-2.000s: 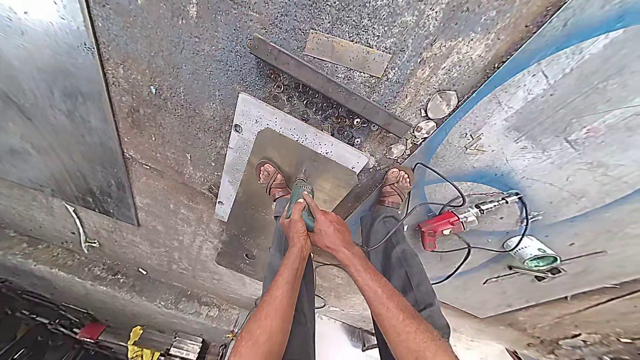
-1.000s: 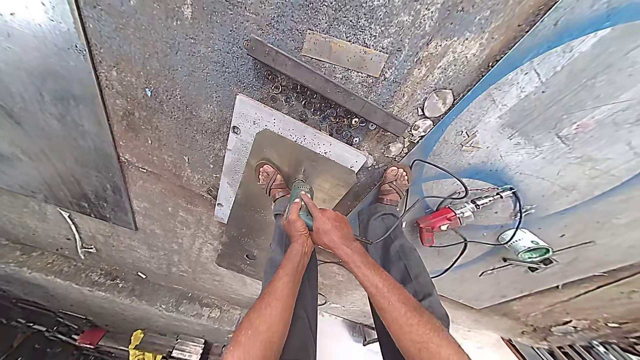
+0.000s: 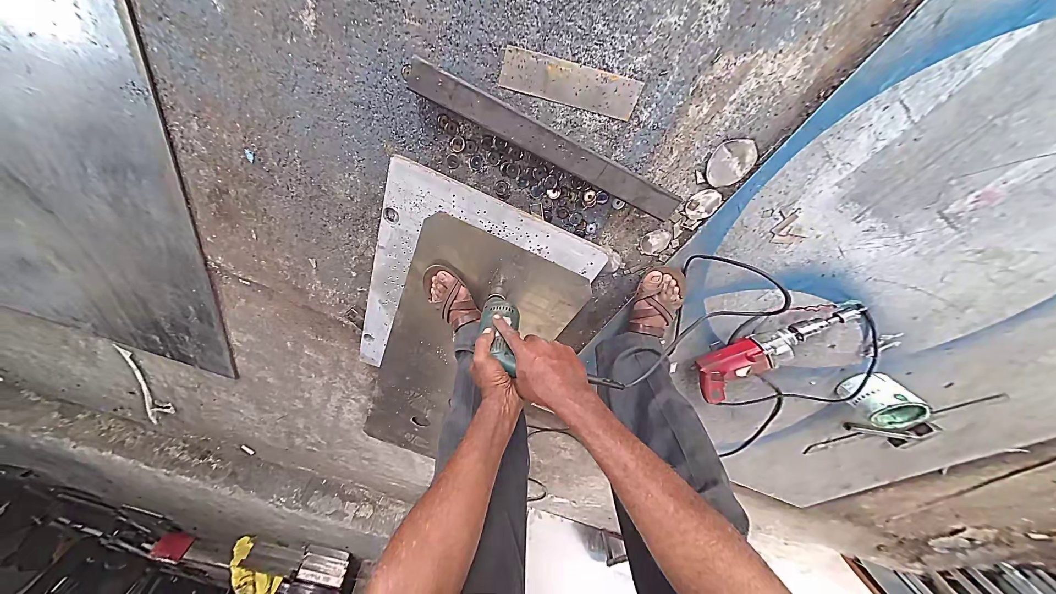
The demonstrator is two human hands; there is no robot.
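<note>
Below me, my left hand [image 3: 492, 369] and my right hand [image 3: 548, 367] are both closed around a green power drill [image 3: 501, 318], which points down. Its front end is over a thin metal sheet [image 3: 396, 396]; whether the bit touches the metal cannot be told. My left foot [image 3: 451, 295], in a brown sandal, stands on the sheet, which lies over a thicker pale metal plate [image 3: 478, 198] with holes near its edge. The other foot [image 3: 656, 299] stands to the right of the plates. A black cord [image 3: 610, 383] runs from the drill's rear toward the right.
A steel bar [image 3: 536, 136] lies beyond the plate, beside scattered metal rings [image 3: 528, 173] and a small flat strip [image 3: 571, 82]. At right are a red power drill [image 3: 734, 363], looped cable and a white-green can [image 3: 887, 400]. A large metal sheet [image 3: 91, 181] lies at left.
</note>
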